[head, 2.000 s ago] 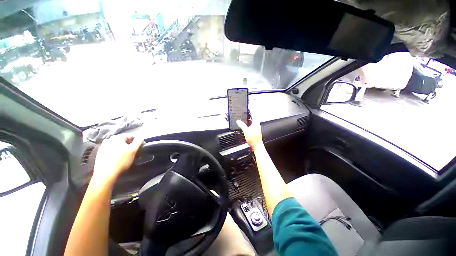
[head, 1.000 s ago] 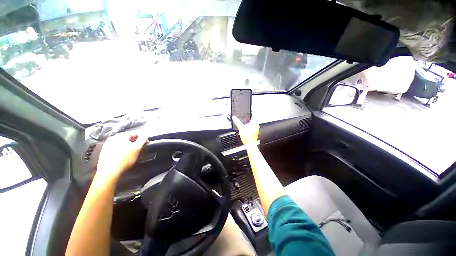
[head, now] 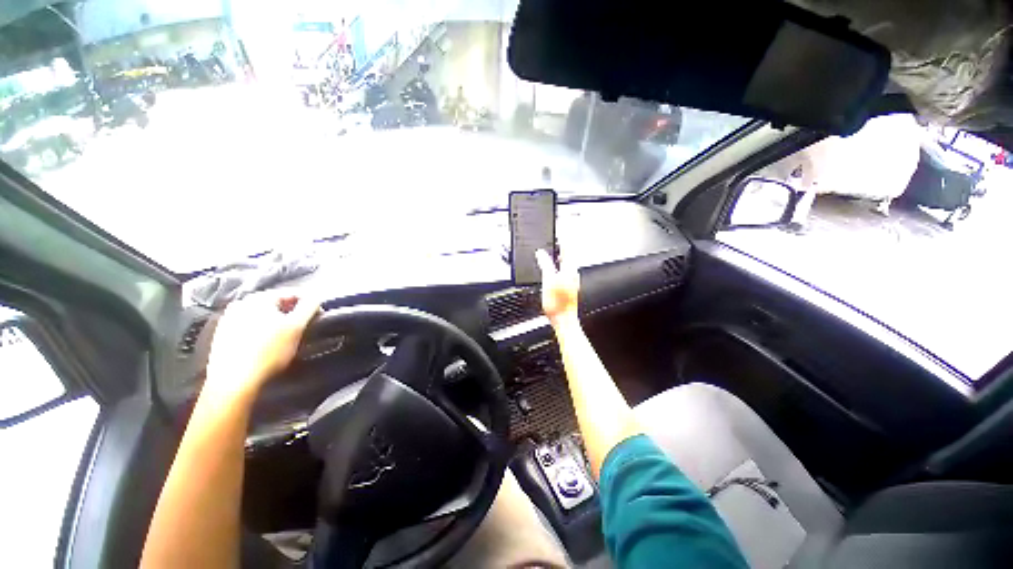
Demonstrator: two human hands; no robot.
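Observation:
A black smartphone (head: pixel 532 228) stands upright on the dash top, right of the wheel, with a pale list on its screen. My right hand (head: pixel 559 291) is at the phone's lower right, its thumb at the lower screen; its other fingers are mostly hidden, and whether it grips the phone cannot be told. My left hand (head: pixel 263 333) rests at the upper left rim of the black steering wheel (head: pixel 472 353). Its fingers are blurred against the bright dash, curled over the rim's top left. The wheel's hub carries a winged badge.
A crumpled grey cloth (head: pixel 239 282) lies on the left dash. A rotary gear knob (head: pixel 569 482) sits on the low console. A thin black cable (head: pixel 746 486) lies on the grey passenger seat (head: pixel 711 428). The wide mirror (head: pixel 689 56) hangs at the top. Dark vehicles show outside.
My right thumb has moved slightly on the phone's lower screen, and the hand now sits a little more to the phone's right. The left hand stays at the wheel. The view shifted slightly.

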